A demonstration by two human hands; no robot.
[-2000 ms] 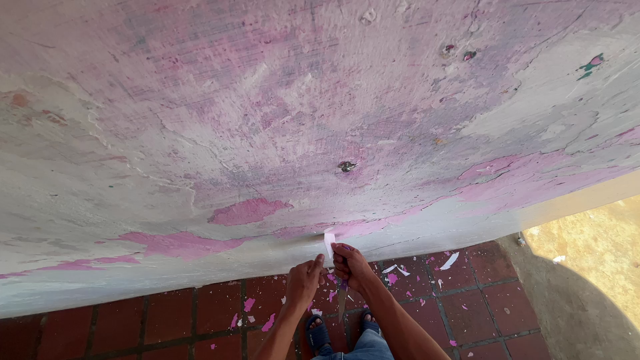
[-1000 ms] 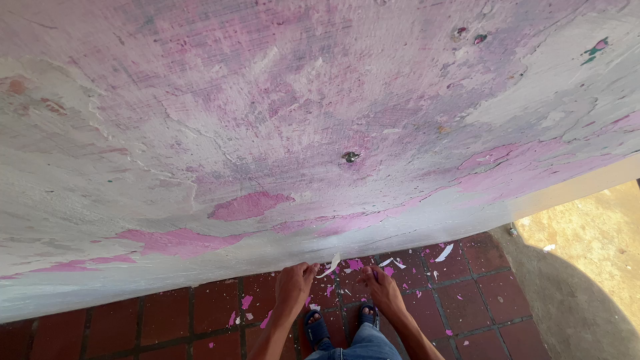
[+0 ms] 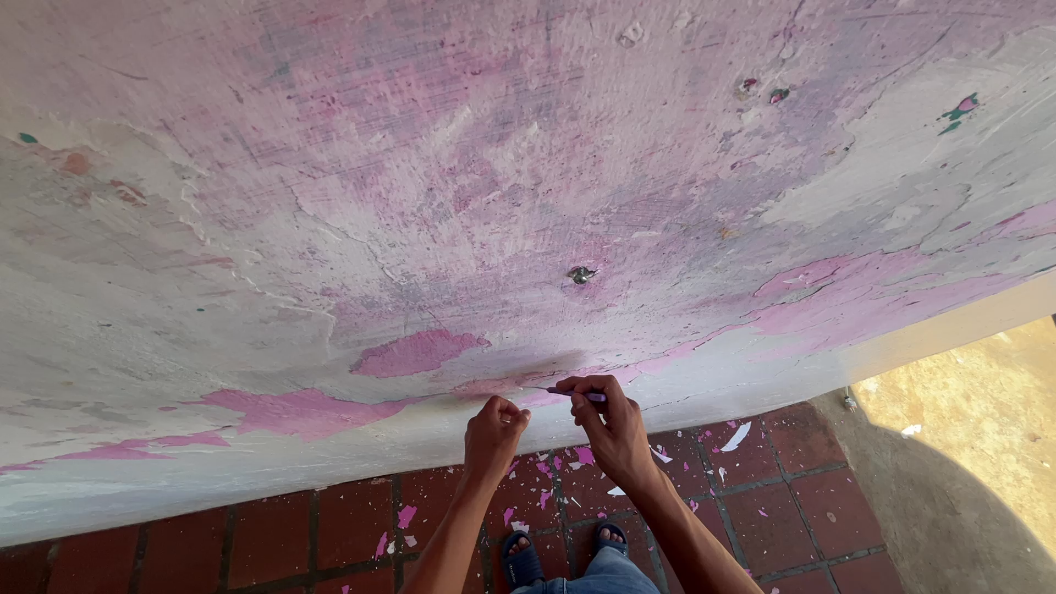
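Observation:
A wall with flaking pink, white and grey paint point(image 3: 462, 206) fills most of the view. My right hand point(image 3: 609, 417) grips a small tool with a purple handle point(image 3: 591, 397); its thin metal tip points left at the wall, by a pink patch low down. Just left of it, my left hand point(image 3: 497, 429) is near the wall with its fingertips pinched together. Whether a small flake is between those fingers cannot be told. A bright pink patch point(image 3: 289, 412) lies to the left of my hands, and a metal fixing point(image 3: 582, 275) sticks out of the wall above them.
Pink and white paint flakes point(image 3: 737, 437) are scattered over the red floor tiles point(image 3: 755, 520). My feet in dark blue sandals point(image 3: 523, 565) stand below my hands. At the right, the wall's end meets a concrete surface point(image 3: 916, 487), part sunlit and part shaded.
The white paint strip seen by my hands in both earlier frames is no longer there. My right hand has risen to the wall from its lower place one second ago, tool tip now toward the paint.

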